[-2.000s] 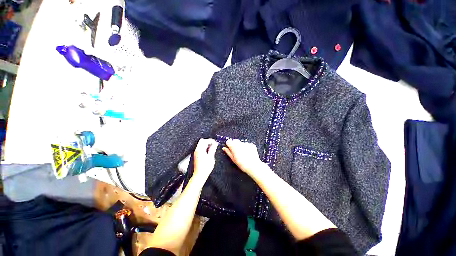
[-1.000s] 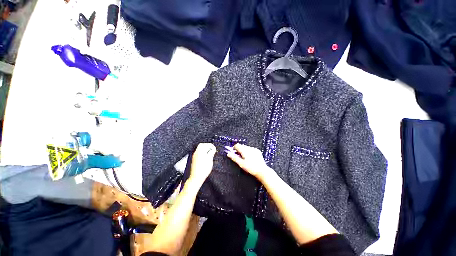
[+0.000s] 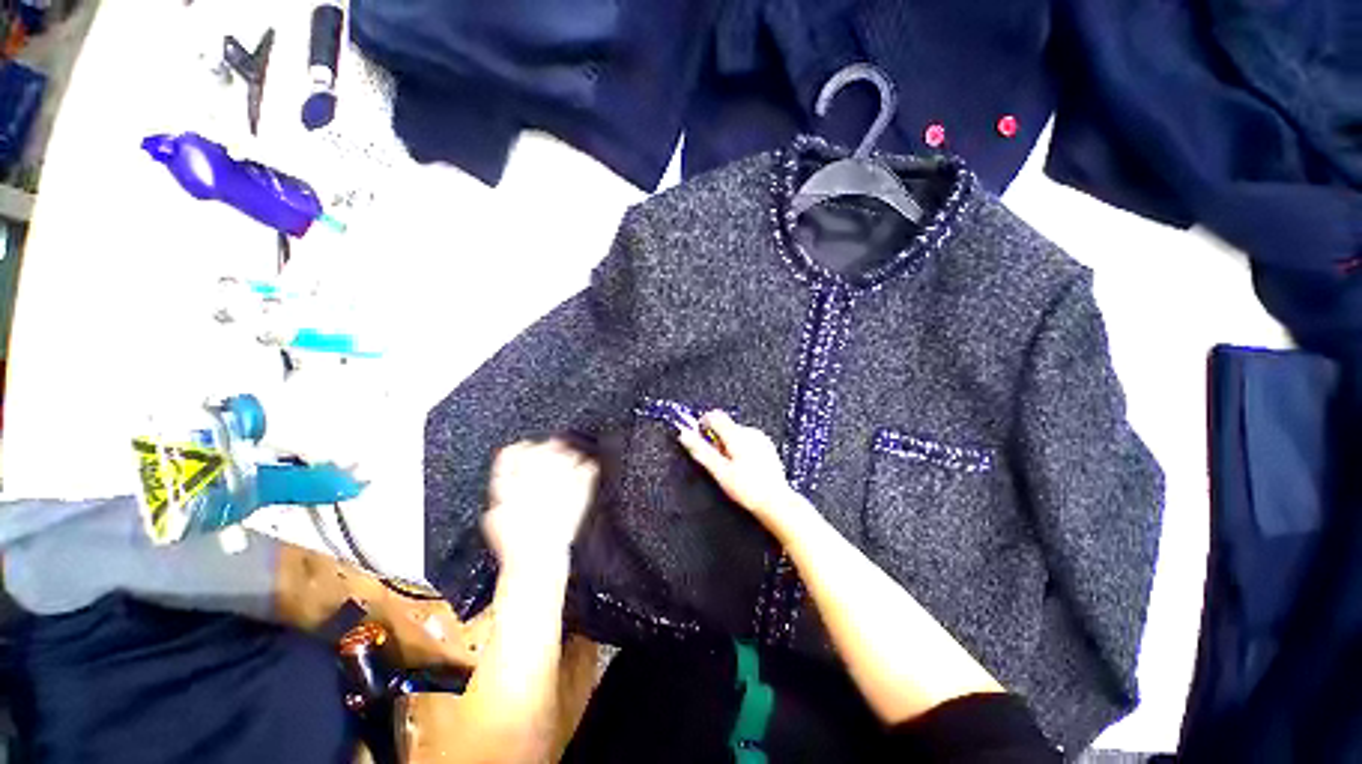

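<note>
The dark grey tweed jacket [image 3: 956, 343] lies front up, its neckline around a dark hanger [image 3: 857, 182]. Speckled braid trim [image 3: 819, 381] runs down its front. My left hand [image 3: 541, 500] is a blurred fist at the jacket's side, closed on its dark cloth. My right hand [image 3: 742, 466] has its fingertips on the trim of the pocket [image 3: 665, 408] on the left of the view, pinching there. A small gold-brown spot shows between its fingers; I cannot tell what it is. The cloth below the pocket is in shadow.
Navy garments [image 3: 568, 75] lie beyond the jacket, and folded navy pieces [image 3: 1285, 493] at right. At left are a purple bottle [image 3: 239, 182], a teal tool [image 3: 306, 482] with a yellow label and cord, and a short dark brush or marker [image 3: 323, 67]. A black-and-orange tool [image 3: 363, 657] is at lower left.
My left hand has moved left and slightly down from the pocket trim and closed into a fist. My right hand stays by the trim, its fingers more curled.
</note>
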